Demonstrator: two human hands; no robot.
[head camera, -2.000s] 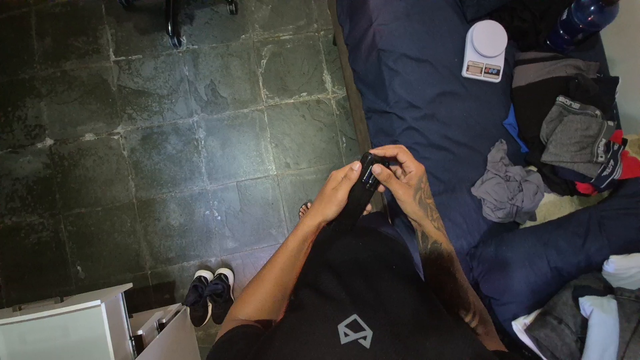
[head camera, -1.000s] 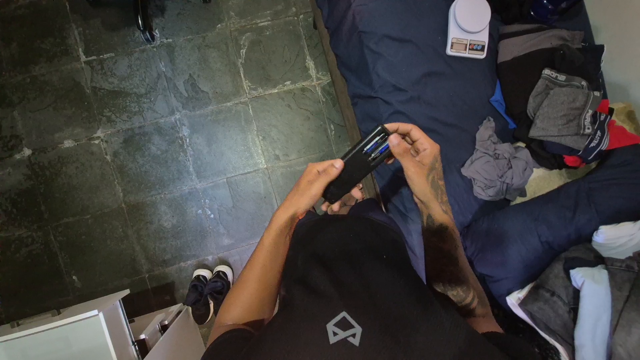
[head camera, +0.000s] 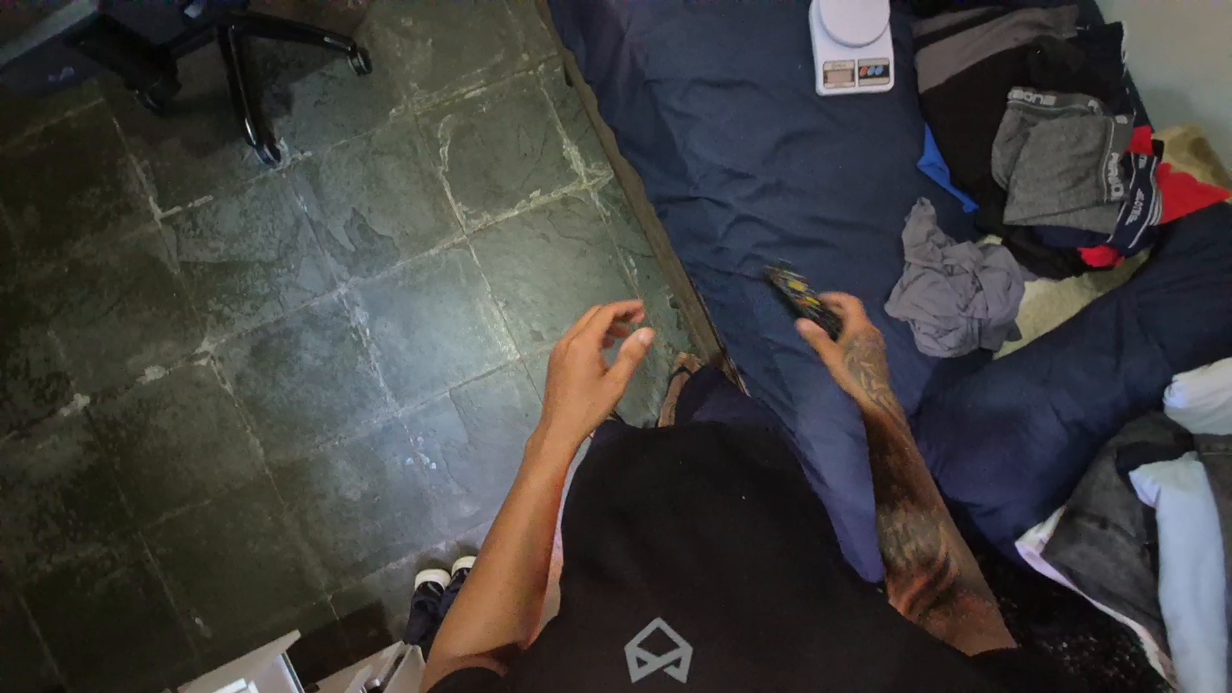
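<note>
My right hand (head camera: 842, 332) holds a small dark case (head camera: 804, 300) with yellowish, blurred contents; what it contains cannot be told. It is over the dark blue bedding (head camera: 751, 183), left of a crumpled grey cloth (head camera: 958, 279). Nothing is in my left hand (head camera: 597, 361), whose thumb and curved fingers stand apart over the slate floor, near the bed's edge. A white kitchen scale (head camera: 854, 48) rests on the bed beyond my right hand.
Piled clothes (head camera: 1064, 159) lie at the bed's right side, with jeans (head camera: 1107, 539) nearer me. On the tiled floor (head camera: 318, 318) are a wheeled chair base (head camera: 245, 67) and dark shoes (head camera: 438, 597). White open drawers (head camera: 260, 674) stand at the lower left.
My left hand has let go of the dark case and moved left. My right hand has carried the case to the right, over the bed.
</note>
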